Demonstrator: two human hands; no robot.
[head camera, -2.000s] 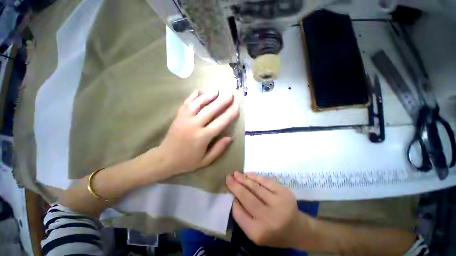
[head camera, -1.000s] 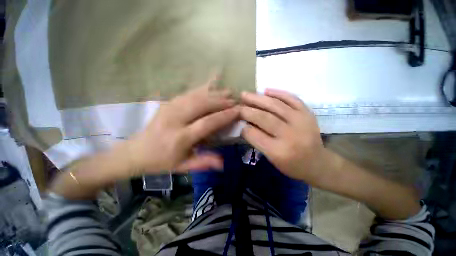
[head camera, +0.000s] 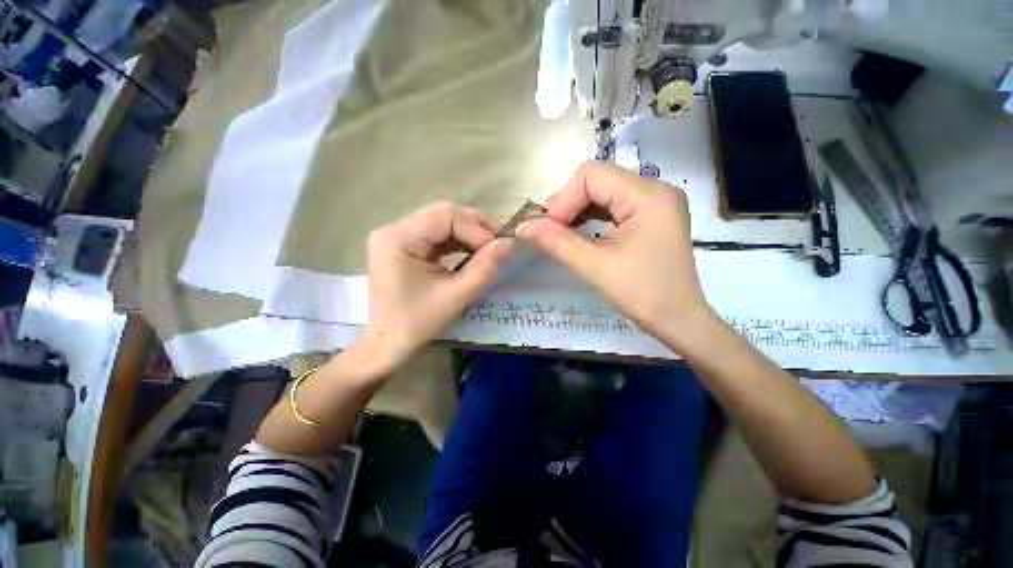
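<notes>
The khaki garment panel (head camera: 411, 133) lies on the table left of the needle, with a white strip (head camera: 261, 166) on it. My left hand (head camera: 428, 277) and my right hand (head camera: 628, 244) meet in front of the presser foot (head camera: 604, 139). Their thumbs and forefingers pinch a small, dark brownish folded piece (head camera: 522, 219) between them. It looks like cloth; whether it is a corner of the panel is hidden by the fingers.
A smartphone (head camera: 761, 144), black thread snips (head camera: 824, 227), a flat metal ruler (head camera: 861, 183) and shears (head camera: 931, 283) lie on the right. A printed scale (head camera: 778, 331) runs along the table's front edge. The machine head (head camera: 800, 33) stands behind; blue-clad legs are below.
Both hands have moved up from the table's front edge and now pinch a small piece together. The panel's lower right part is drawn back leftward, uncovering table and scale. The camera view has shifted.
</notes>
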